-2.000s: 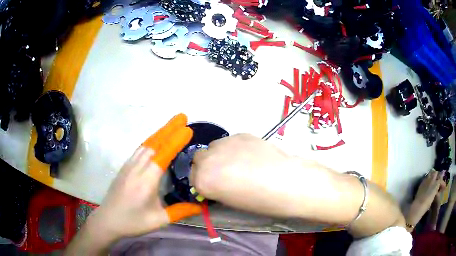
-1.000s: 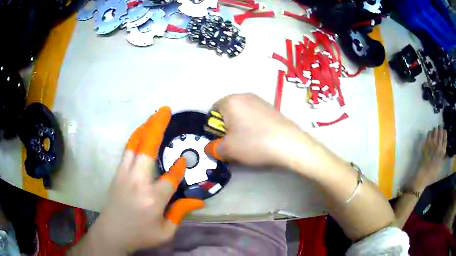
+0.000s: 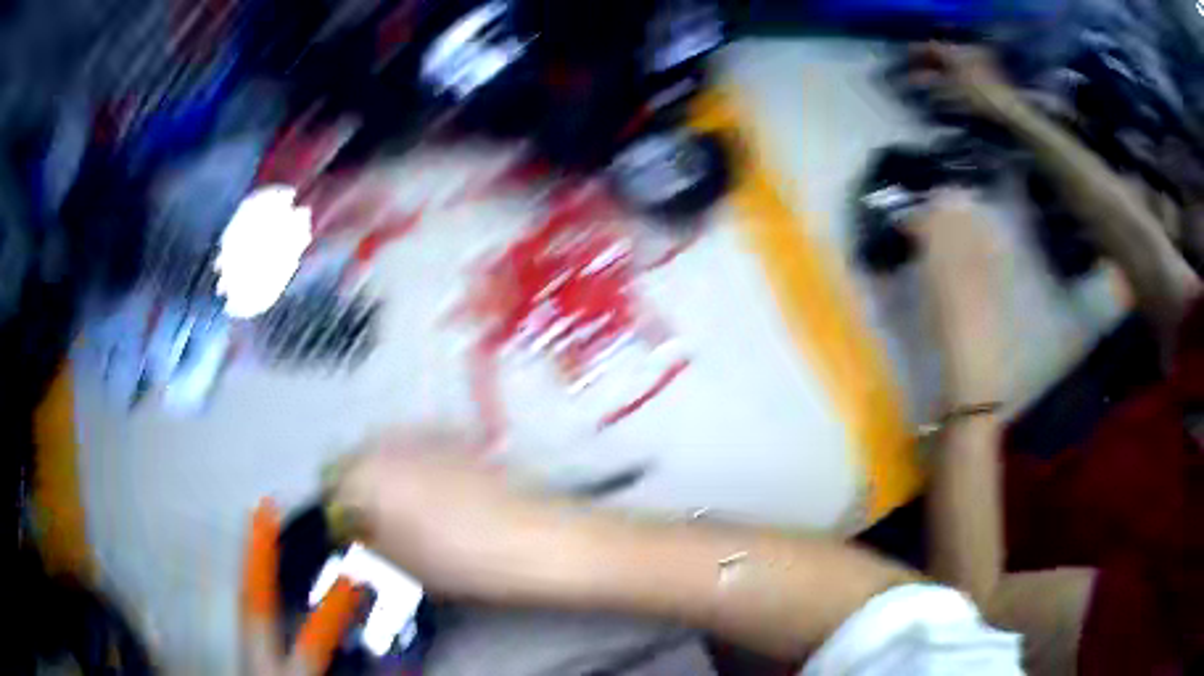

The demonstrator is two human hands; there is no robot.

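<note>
The view is strongly blurred. A black housing with a white disc inside lies at the lower left, near the table's front edge. My left hand, with orange finger cots, is cut off by the bottom edge. It holds the housing, one finger beside it and one over the disc. My right hand is closed above the housing's upper right side. A dull yellow patch of the screwdriver handle shows at the fist; the rest is hidden. A dark streak lies behind my right forearm.
Red cables lie in a pile beyond my right arm. Silver plates, a white ring board and a dark board stack are at the left. Another person's arms reach over black parts beyond the yellow tape.
The view has swung to the right, so the housing and both hands now sit lower left. More of the neighbouring person shows. My left hand still holds the housing.
</note>
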